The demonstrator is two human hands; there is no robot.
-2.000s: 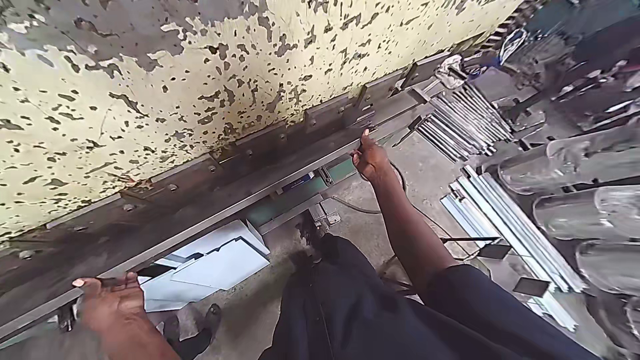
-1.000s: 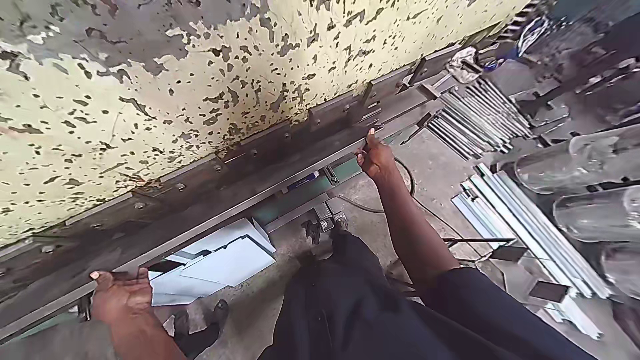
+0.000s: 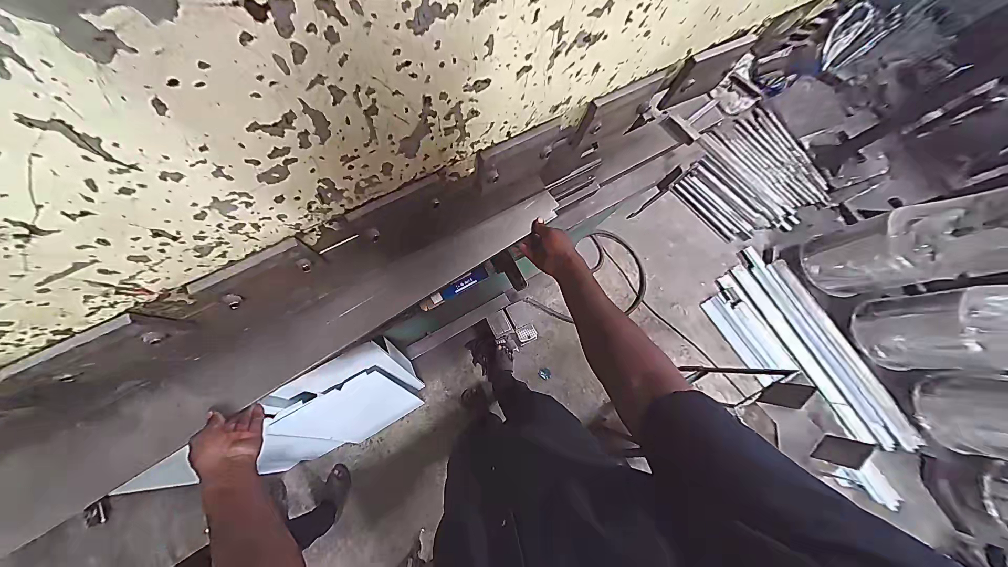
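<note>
A long flat grey metal sheet (image 3: 346, 311) lies slantwise on the bed of a machine, below its pale, paint-chipped face (image 3: 331, 102). My left hand (image 3: 228, 445), palm turned up, is at the near edge of the sheet, its thumb over the edge; the fingertips are partly hidden. Near the sheet's right end, my right hand (image 3: 547, 248) grips the same edge with the thumb on top. Below and between the hands, a blue-labelled tube or marker (image 3: 463, 285) rests on a green ledge of the machine.
Pale sheet pieces (image 3: 346, 413) lie beneath the machine edge. One shoe is by a foot pedal (image 3: 512, 327). A black cable (image 3: 639, 276) loops on the floor. Metal rods (image 3: 748, 173), pale bars (image 3: 811, 346) and large clear-wrapped bundles (image 3: 929, 327) are to the right. Bolted brackets (image 3: 622, 110) line the machine.
My hands are slightly closer together along the edge. The sheet's right end now shows just beyond my right hand, with more of the bed visible past it. The view has shifted.
</note>
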